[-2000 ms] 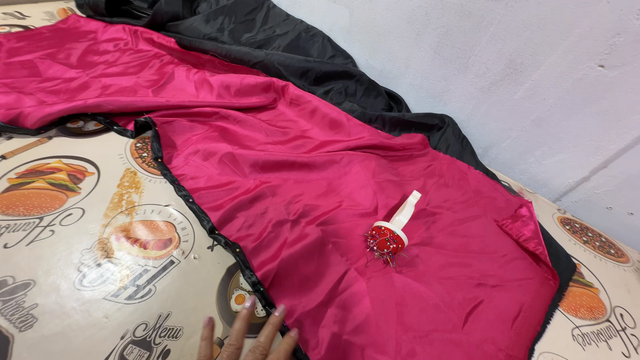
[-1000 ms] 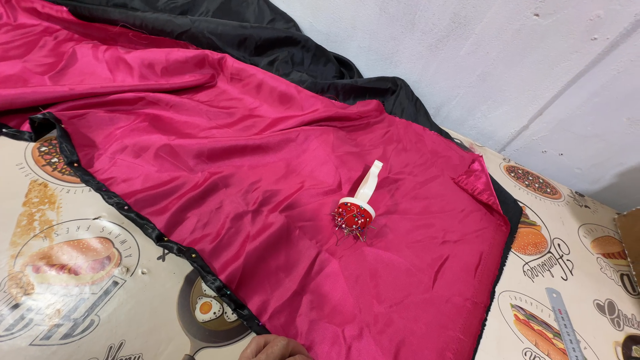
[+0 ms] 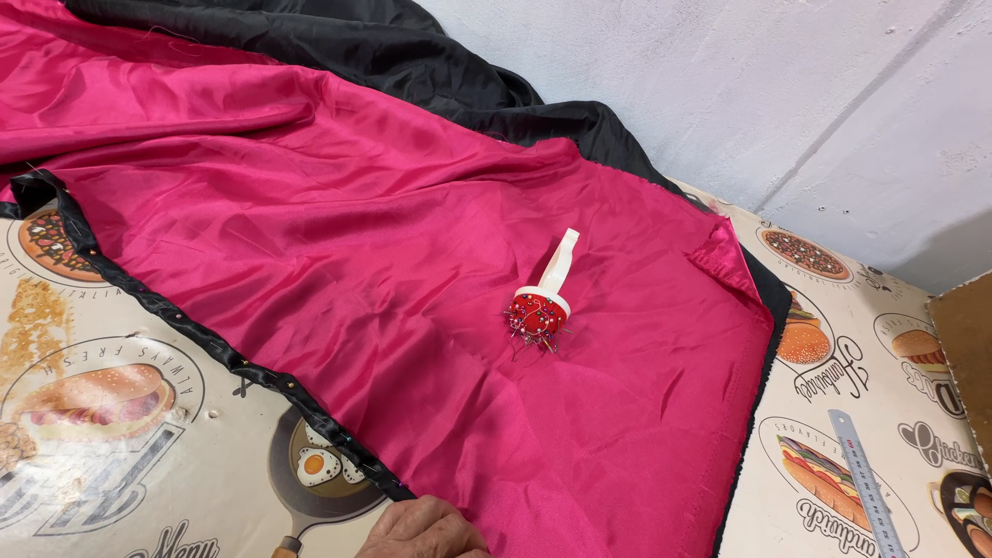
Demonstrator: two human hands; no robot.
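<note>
A pink satiny fabric point(image 3: 434, 310) lies spread out, with black fabric point(image 3: 434, 70) along its far side. Its near-left edge carries a narrow black trim point(image 3: 263, 373) with ball-headed pins along it. At the bottom edge of the view, my left hand point(image 3: 425, 530) is curled over the lower visible end of this trim; its fingertips are hidden. A red pincushion point(image 3: 538, 316) with a white base and strap rests on the pink fabric, full of pins. My right hand is out of view.
The table covering point(image 3: 225, 465) has printed food pictures. A metal ruler point(image 3: 864, 480) lies at the lower right, near a brown board-like edge point(image 3: 965, 349). A pale wall point(image 3: 721, 93) rises behind the fabric.
My left hand was spread flat by the trim two seconds ago; now it is curled over it at the bottom. The view has shifted right, bringing the ruler in.
</note>
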